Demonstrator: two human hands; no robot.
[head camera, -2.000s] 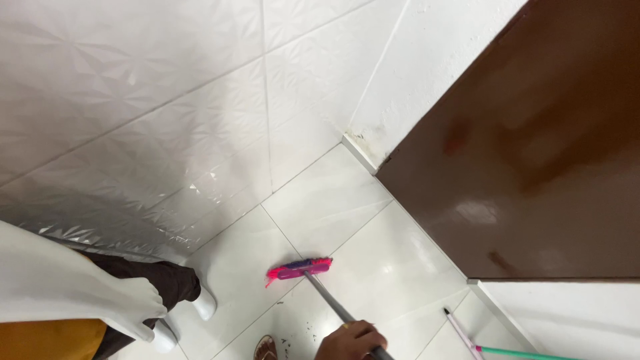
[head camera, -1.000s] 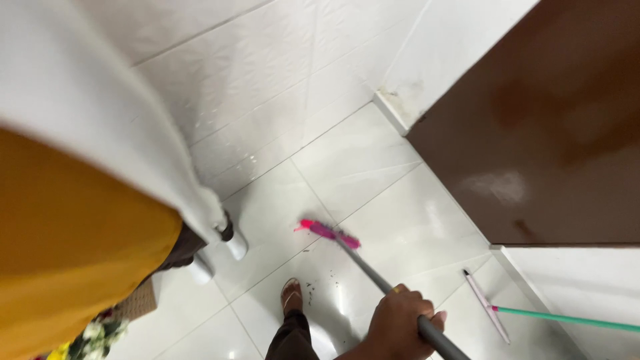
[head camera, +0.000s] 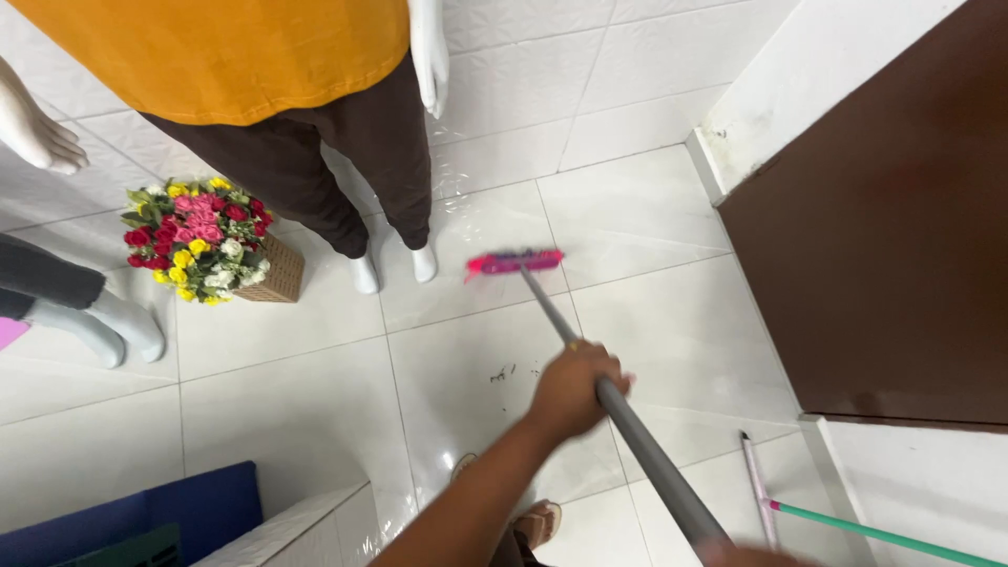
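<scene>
My left hand (head camera: 579, 390) is closed around the grey handle (head camera: 654, 453) of a broom, partway along it. At the bottom edge, my right hand (head camera: 748, 555) is blurred and partly cut off, wrapped on the upper part of the same handle. The pink and purple broom head (head camera: 516, 261) lies on the white tiled floor near the wall, to the right of a mannequin's feet (head camera: 425, 264). Small dark bits of debris (head camera: 502, 374) lie on the tiles between the broom head and my sandalled foot (head camera: 539, 524).
A mannequin in an orange top (head camera: 260, 55) and dark trousers stands at the wall, beside a woven basket (head camera: 276, 272) of flowers. Another mannequin's legs (head camera: 102, 315) are at left. A floor squeegee (head camera: 760, 492) lies lower right, near a brown door (head camera: 882, 236). A blue object (head camera: 213, 492) sits lower left.
The broom head has moved over the tiles, closer to the wall and the mannequin's feet. My right hand has come into view at the bottom. The view has swung left.
</scene>
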